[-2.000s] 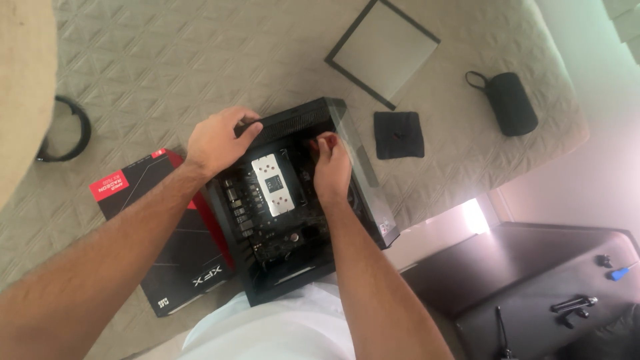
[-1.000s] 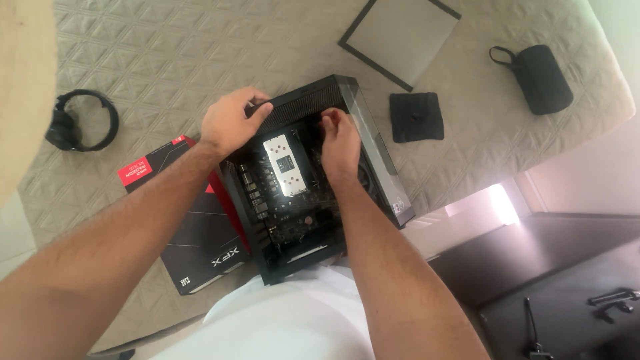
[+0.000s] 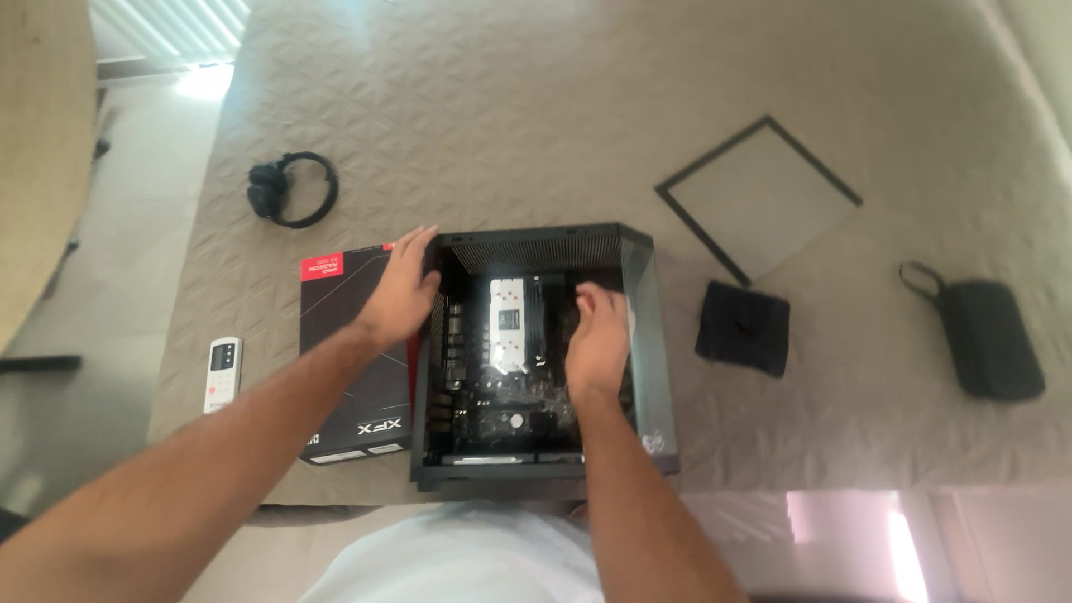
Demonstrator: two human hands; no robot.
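An open black computer case [image 3: 544, 471] lies on the quilted bed cover, its inside facing up. Within it are a motherboard [image 3: 494, 398] and a CPU cooler with a white top plate [image 3: 507, 322]. My left hand [image 3: 402, 289] rests on the case's upper left corner, fingers over the rim. My right hand [image 3: 599, 347] is inside the case, right of the cooler, with thumb and fingertips close together; whether they pinch something small cannot be told. A black and red XFX graphics card box [image 3: 352, 385] lies against the left side of the case, partly under my left forearm.
Black headphones [image 3: 293, 190] and a white remote control [image 3: 223, 373] lie at left. To the right are a dark-framed clear panel [image 3: 758, 201], a folded black cloth [image 3: 744, 331] and a black pouch with a wrist loop [image 3: 992, 339]. The bed cover's near edge runs below the case.
The view has turned and shifted, bringing the remote control into sight. Both hands stay at about the same places on and in the case.
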